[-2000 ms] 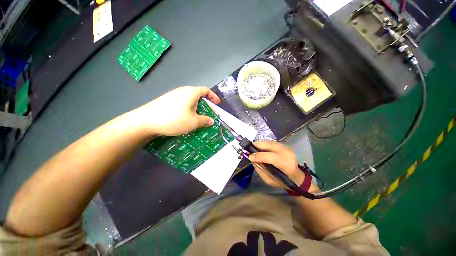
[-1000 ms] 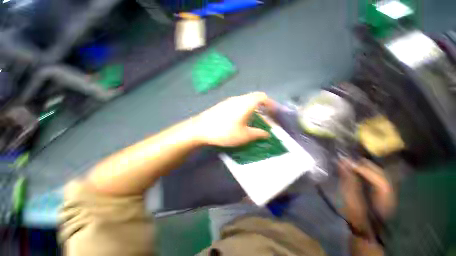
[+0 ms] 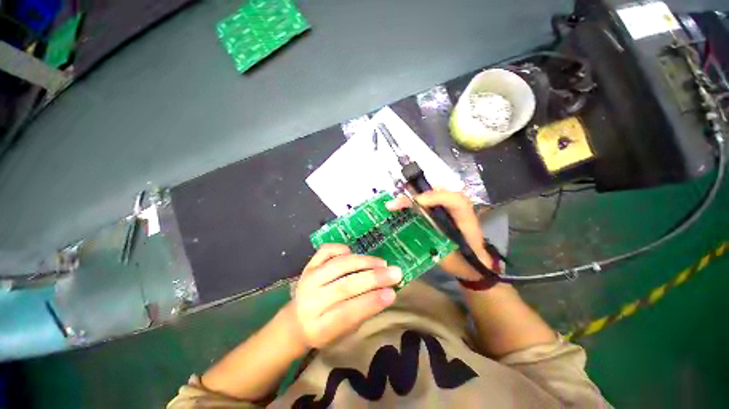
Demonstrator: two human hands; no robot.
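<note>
A green printed circuit board [image 3: 380, 232] is held up near my body, its side with small dark components facing up. My left hand [image 3: 340, 291] grips its near left edge. My right hand [image 3: 452, 232] holds the black soldering iron [image 3: 412, 173], and its fingers also touch the board's right part. The iron's metal tip points away from me, over the white card [image 3: 344, 174], which lies on the black mat beyond the board. I cannot tell whether the tip touches the card.
A pale cup [image 3: 491, 108] with silvery waste and a yellow sponge [image 3: 563, 144] sit at the right, beside the dark solder feeder [image 3: 639, 104]. Another green board [image 3: 261, 30] lies on the conveyor. The iron's cable [image 3: 631, 260] curves right. Thin metal tools [image 3: 133, 228] lie left.
The board has come off the white card, is drawn towards my body and shows its component side. My left hand has moved to its near edge. My right hand with the iron has come back beside it.
</note>
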